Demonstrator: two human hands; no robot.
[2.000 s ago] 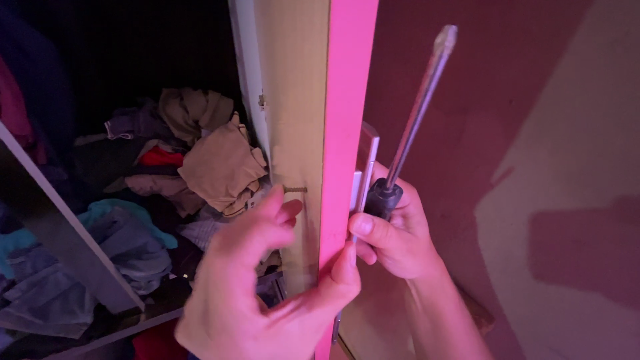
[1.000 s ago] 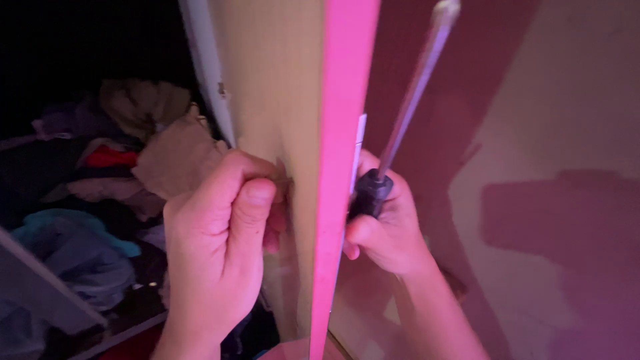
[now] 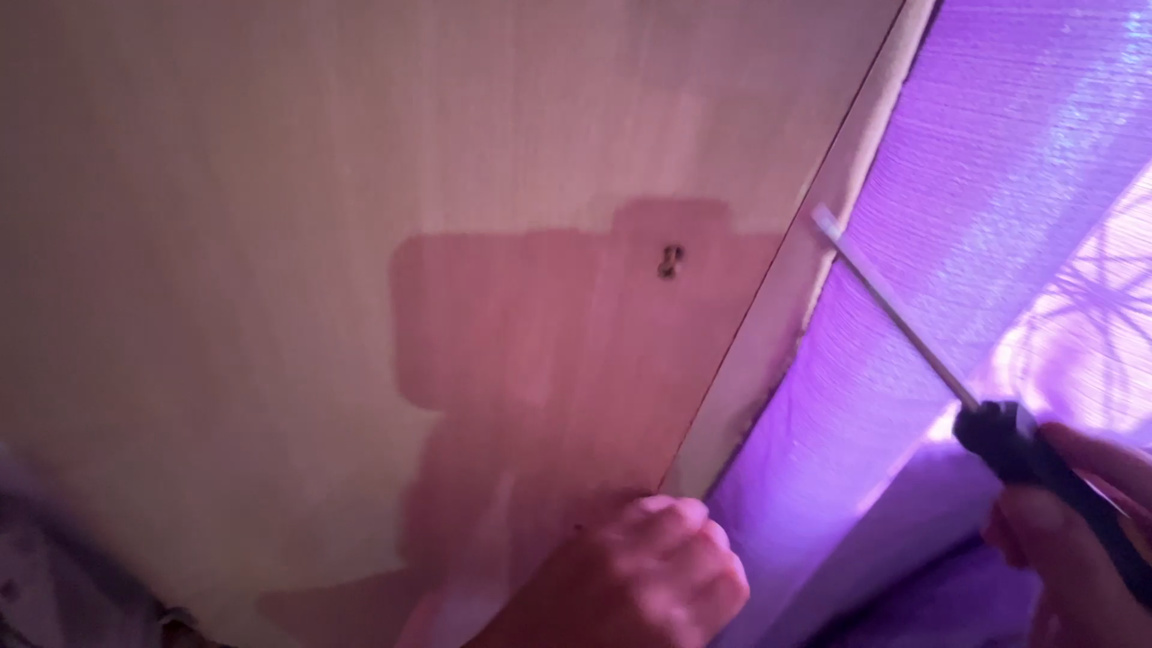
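A screwdriver with a dark handle (image 3: 1012,445) is held in my right hand (image 3: 1071,531) at the lower right, its metal shaft pointing up and left. The blade tip overlaps the edge of a wooden door panel (image 3: 504,162) in the view; whether it touches cannot be told. My left hand (image 3: 675,562) lies at the panel's lower edge with its fingers curled; what they hold, if anything, is hidden. Small dark holes (image 3: 670,262) show in the panel's face, above my left hand.
Purple-lit sheer curtain fabric (image 3: 945,207) hangs right beside the panel edge, with bright light behind it. Dark cloth is at the bottom right. Blurred fabric (image 3: 45,576) is at the lower left.
The view has swung strongly, from the door's edge to its flat face. My hands, earlier on either side of the door's edge, are now apart. The screwdriver remains in my right hand.
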